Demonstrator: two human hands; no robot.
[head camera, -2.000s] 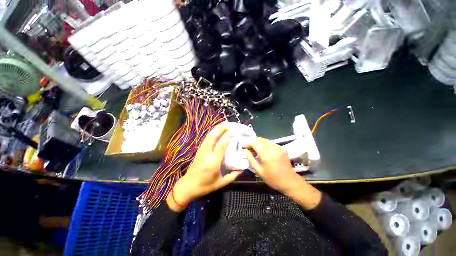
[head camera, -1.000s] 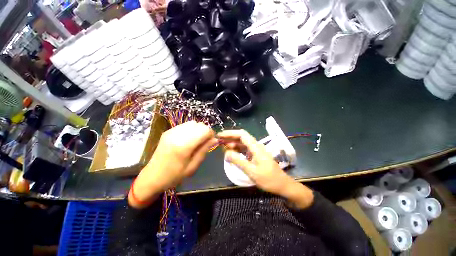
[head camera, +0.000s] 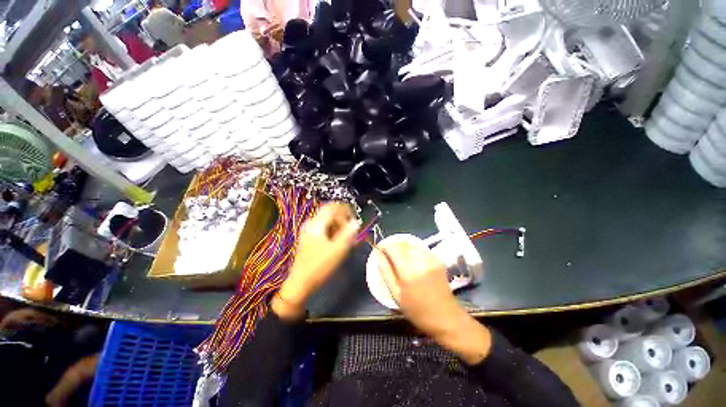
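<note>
A white round shell (head camera: 380, 280) lies at the bench edge, joined to or touching a white bracket housing (head camera: 457, 246) on its right. A short lead (head camera: 495, 232) with a small connector (head camera: 521, 242) sticks out of the housing. My right hand (head camera: 424, 290) grips the shell, fingers over its top. My left hand (head camera: 320, 253) is just left of the shell, its curled fingertips pinching thin purple and orange wires (head camera: 368, 233). The wire ends are blurred and partly hidden by the fingers. A long wire harness (head camera: 267, 258) hangs over the bench edge beside my left hand.
An open carton (head camera: 169, 248) of small white parts stands left. Stacked white shells (head camera: 203, 99), heaped black shells (head camera: 342, 95) and piled white brackets (head camera: 557, 110) stand behind. A blue crate (head camera: 142, 362) is below left; ring-ended parts (head camera: 654, 352) are below right. More stacked shells (head camera: 677, 119) stand far right.
My hands have moved apart. My right hand now lies over the shell's top, and my left hand has moved clear of it, with small wires at its fingertips. More of the harness shows.
</note>
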